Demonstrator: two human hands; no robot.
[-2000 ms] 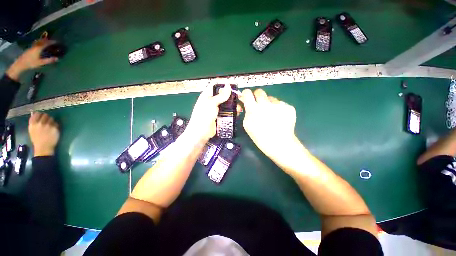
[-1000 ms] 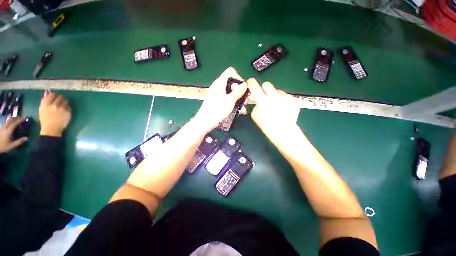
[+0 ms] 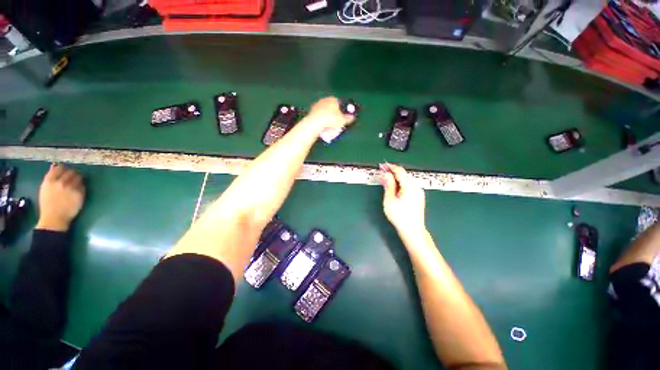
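Observation:
My left hand [image 3: 331, 115] reaches over the far green strip, its fingers gripping a black handset [image 3: 333, 134], partly hidden by the hand. My right hand [image 3: 404, 201] is near the pale metal strip, with a thin pale item [image 3: 385, 168] pinched in its fingertips; whether it is a tool or a part I cannot tell. Black handsets [image 3: 322, 289] lie overlapping in a fanned group near my body, partly behind my left forearm. Other handsets [image 3: 281, 124] lie singly along the far strip on both sides of my left hand.
The worn metal strip [image 3: 477, 183] divides the worktop. A small pale ring [image 3: 518, 334] and a handset [image 3: 587, 251] lie at right. Red trays [image 3: 217, 14] and white cable [image 3: 367, 10] are beyond the far edge. A neighbour's hand [image 3: 61, 196] is left; another person's arm is right.
My hands have separated: the left has reached forward to the far strip, the right has moved back. No handset is held between them now. The view has shifted, showing more beyond the far edge.

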